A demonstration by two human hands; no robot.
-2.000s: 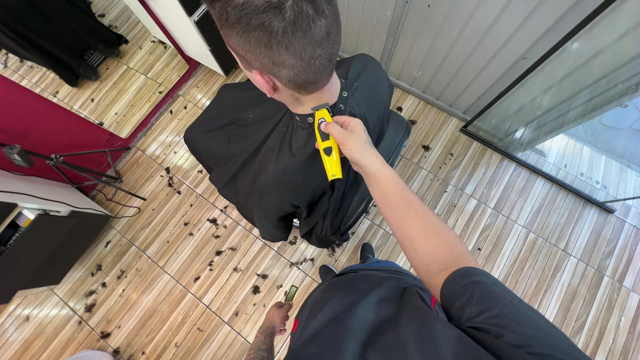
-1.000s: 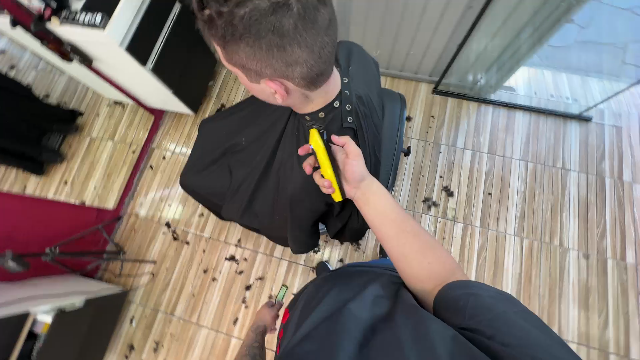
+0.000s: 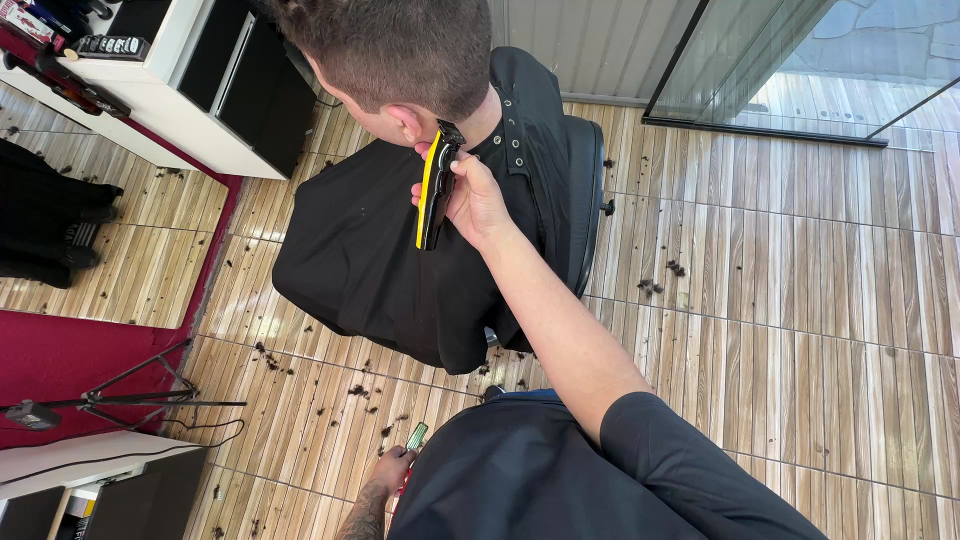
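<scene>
My right hand grips a yellow and black hair clipper, its blade end up at the hairline just behind and below the ear of a seated person. The person has short dark hair and wears a black barber cape with metal snaps at the neck. Low in the view, beside my dark shirt, my tattooed left hand is closed on a small green object, perhaps a comb.
The barber chair's black backrest stands behind the cape. A white cabinet and a mirror are at left, above a black tripod. Hair clippings dot the floor. A glass door is at upper right.
The clipper has moved from the back of the neck to behind the ear, and its black side now shows more. The view has shifted closer. The left hand still holds the green object.
</scene>
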